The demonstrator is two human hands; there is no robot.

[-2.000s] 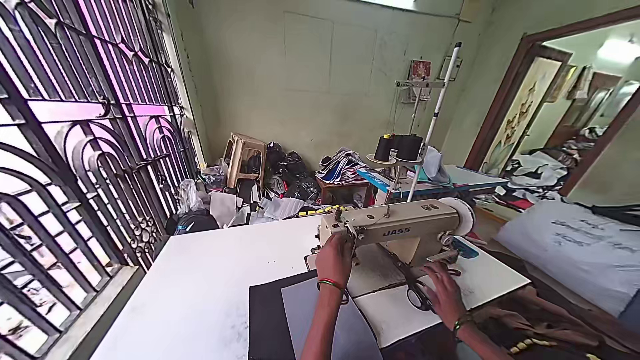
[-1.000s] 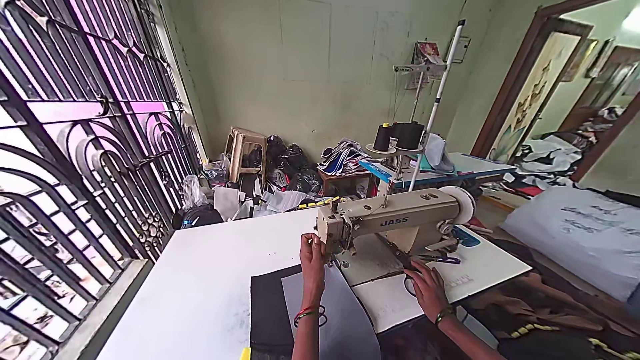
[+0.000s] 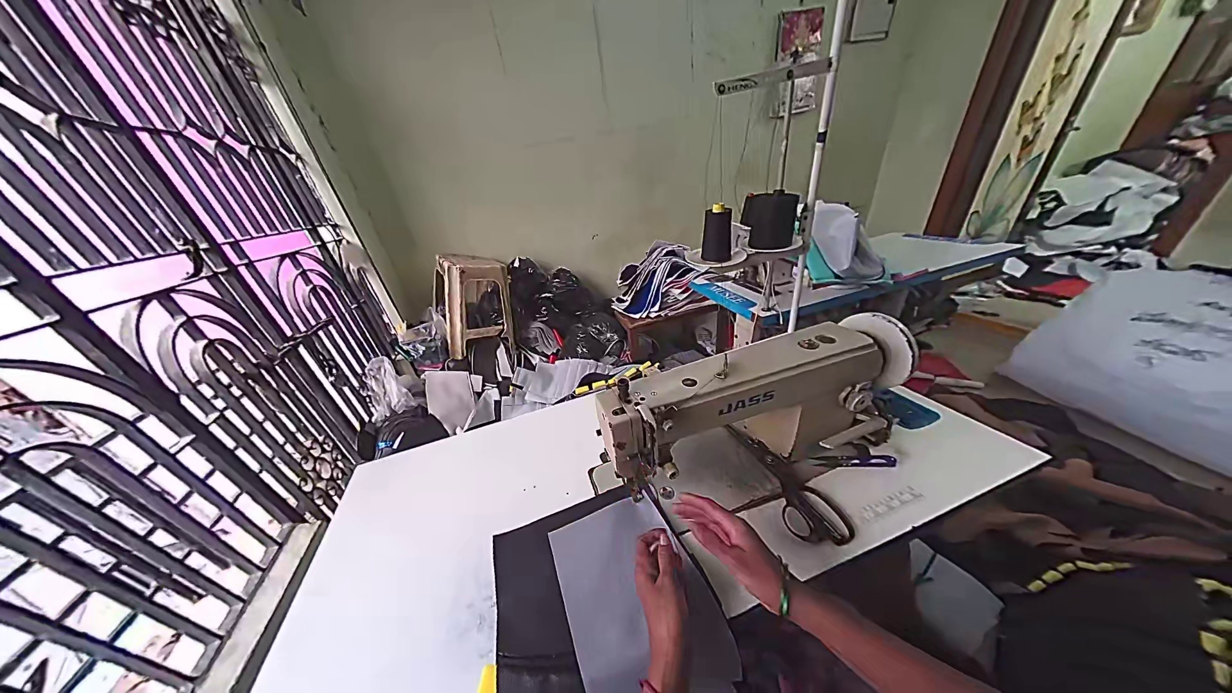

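Observation:
A sewing machine (image 3: 751, 390) stands on a white table. Below its needle area lie a grey sheet (image 3: 602, 587) and a black fabric piece (image 3: 525, 577) under it. My left hand (image 3: 662, 577) is over the sheet's right part, thumb and fingertips together near a dark strip (image 3: 664, 515) that runs from the presser foot; whether they pinch it I cannot tell. Just right of it, near the needle area, my right hand (image 3: 731, 544) has its fingers extended and holds nothing visible. Black-handled scissors (image 3: 816, 512) lie on the machine bed, right of my right hand.
Behind the machine is a thread stand with black thread cones (image 3: 770, 219). A plastic stool (image 3: 472, 303) and black bags (image 3: 587, 327) are by the wall. A metal window grille (image 3: 192, 318) rises at the left. Dark fabric (image 3: 1078, 549) lies at the right, beside a large white sack (image 3: 1136, 356).
My left hand has moved down from the machine head to the sheet. My right hand has left the scissors and moved left toward the needle area.

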